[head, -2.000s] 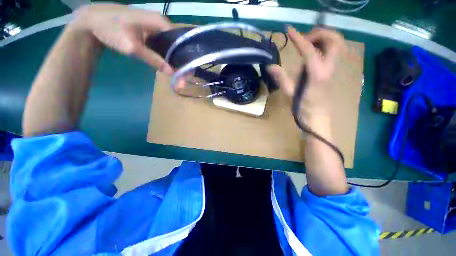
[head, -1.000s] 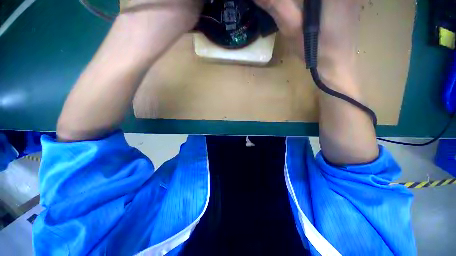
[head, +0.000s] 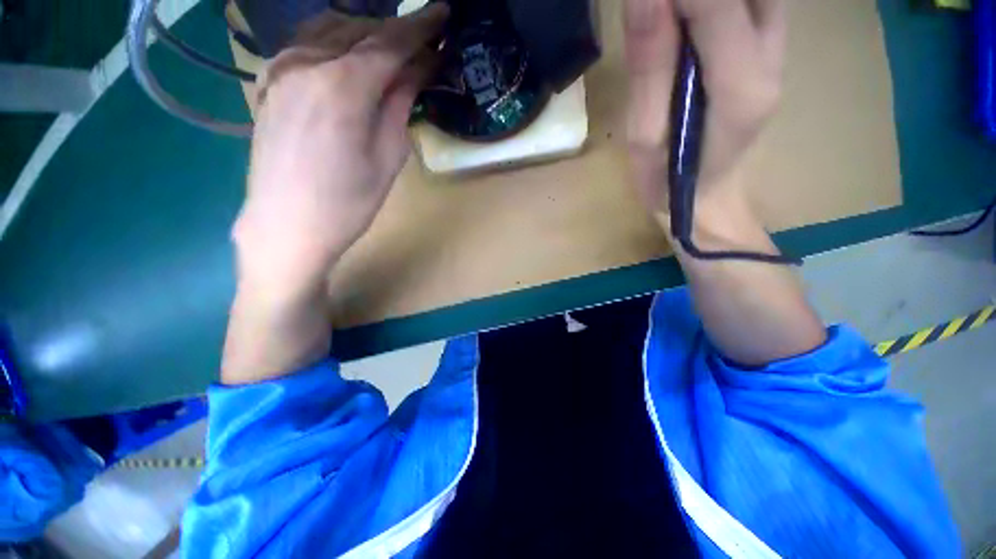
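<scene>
A round black ear cup (head: 476,93) lies with its open inside up on the white support block (head: 511,149). A small green circuit board (head: 505,113) and thin reddish wires show inside it. My left hand (head: 333,137) is at the cup's left side with its fingers on the headset; the fingertips are partly hidden. My right hand (head: 715,93) is to the right of the block, apart from the cup, and holds the black soldering iron (head: 685,153). The iron's tip is not visible. Silver-grey headband hoops (head: 142,66) stick out at the upper left.
A tan cardboard mat (head: 470,235) lies under the block on the green bench (head: 120,257). The iron's black cord runs over my right wrist. Part of a blue bin (head: 986,76) shows at the right edge. The bench's front edge runs before my body.
My left hand and forearm have moved down and right, and more of the hand shows. The ear cup and block appear slightly lower. The silver hoops show more at the upper left.
</scene>
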